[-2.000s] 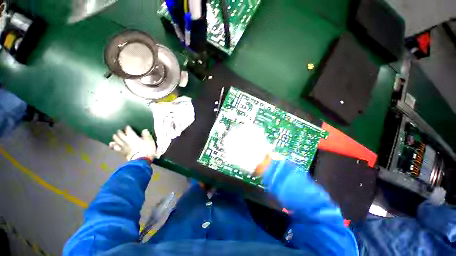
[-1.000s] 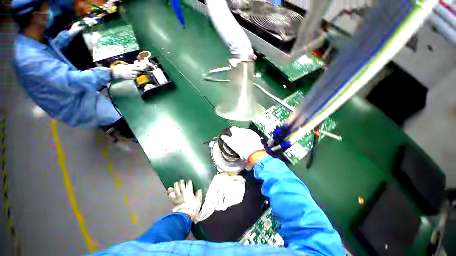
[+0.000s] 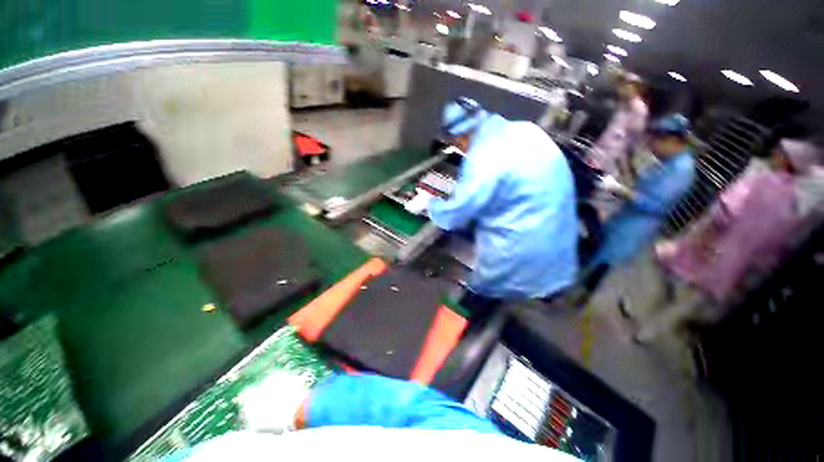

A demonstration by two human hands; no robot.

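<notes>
My right hand [image 3: 274, 400], in a white glove with an orange cuff edge, is over the green circuit board [image 3: 217, 408] at the bottom of the view. The glove is overexposed and blurred, so its fingers and anything in them cannot be made out. The board lies tilted in view, partly covered by my hand and blue sleeve. My left hand is out of the picture.
Black foam pads lie on the green bench [image 3: 117, 298] and on an orange-red sheet [image 3: 339, 299]. Another board [image 3: 39, 388] is at left. A black crate [image 3: 623, 411] holding an assembled board is at lower right. A person in blue [image 3: 515, 198] works beyond; others stand farther right.
The view has swung right and up. My right hand has left the round metal pot and is over the board. My left hand, the pot and the white cloth have gone out of view.
</notes>
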